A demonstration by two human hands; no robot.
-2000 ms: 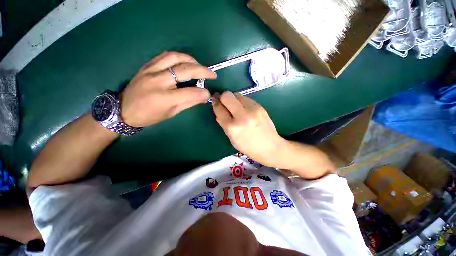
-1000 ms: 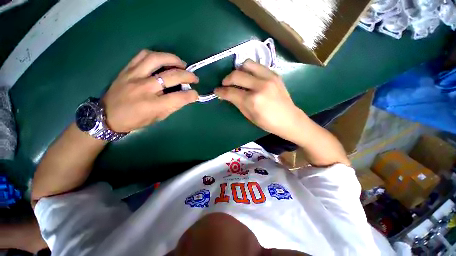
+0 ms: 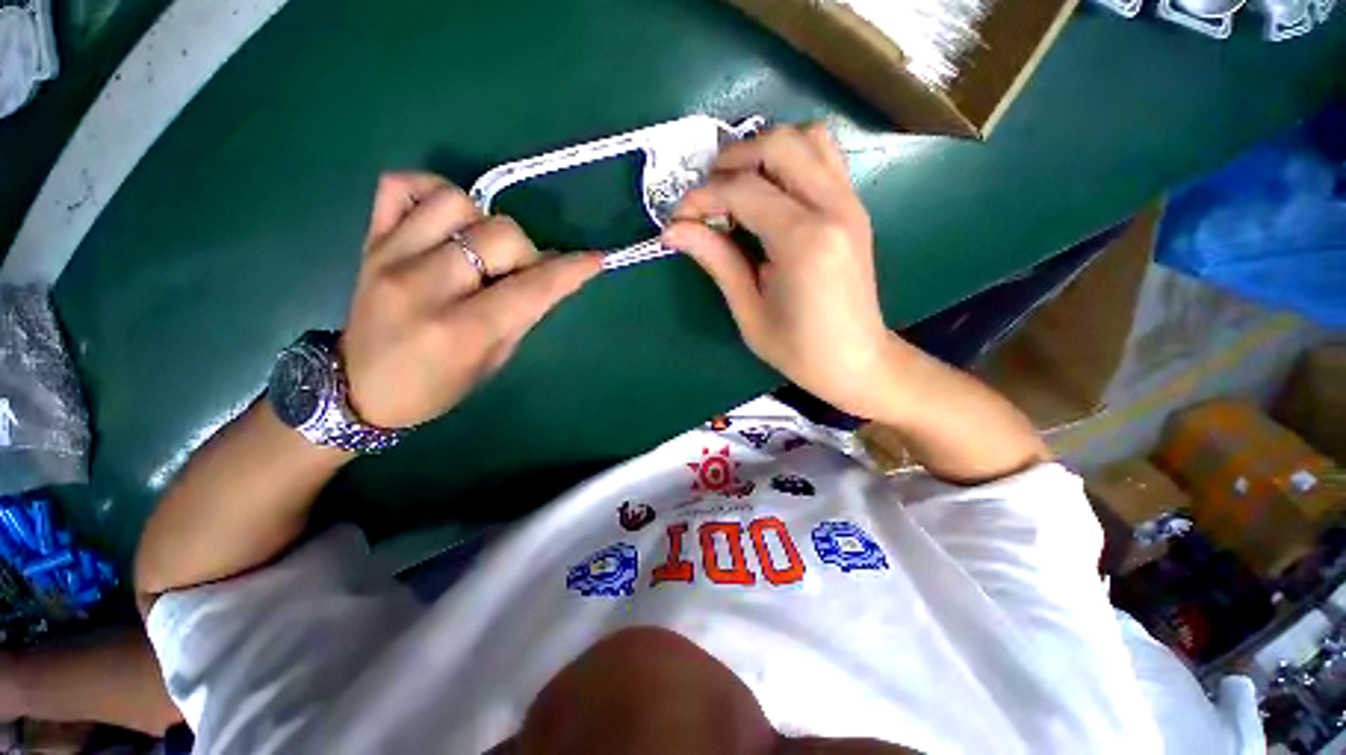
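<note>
A white loop-shaped housing (image 3: 568, 157) is held above the green tabletop, its solid rounded end to the right. My left hand (image 3: 443, 288), with a ring and a wristwatch, grips the open loop's left end and near rim. My right hand (image 3: 790, 244) holds the near rim beside the rounded end and partly covers that end. Both hands are bare. If a thin strip is between the fingers, it cannot be made out.
An open cardboard box (image 3: 998, 92) of whitish strips stands at the top right, with white housings (image 3: 1199, 15) beyond it. A crumpled clear bag (image 3: 40, 387) and blue items (image 3: 52, 553) lie at the left. An open carton (image 3: 1085, 332) is below the table edge.
My right hand has moved along the near rim from the loop's left end toward the rounded end. My left hand still grips the left end. The view has shifted, showing less of the strip box.
</note>
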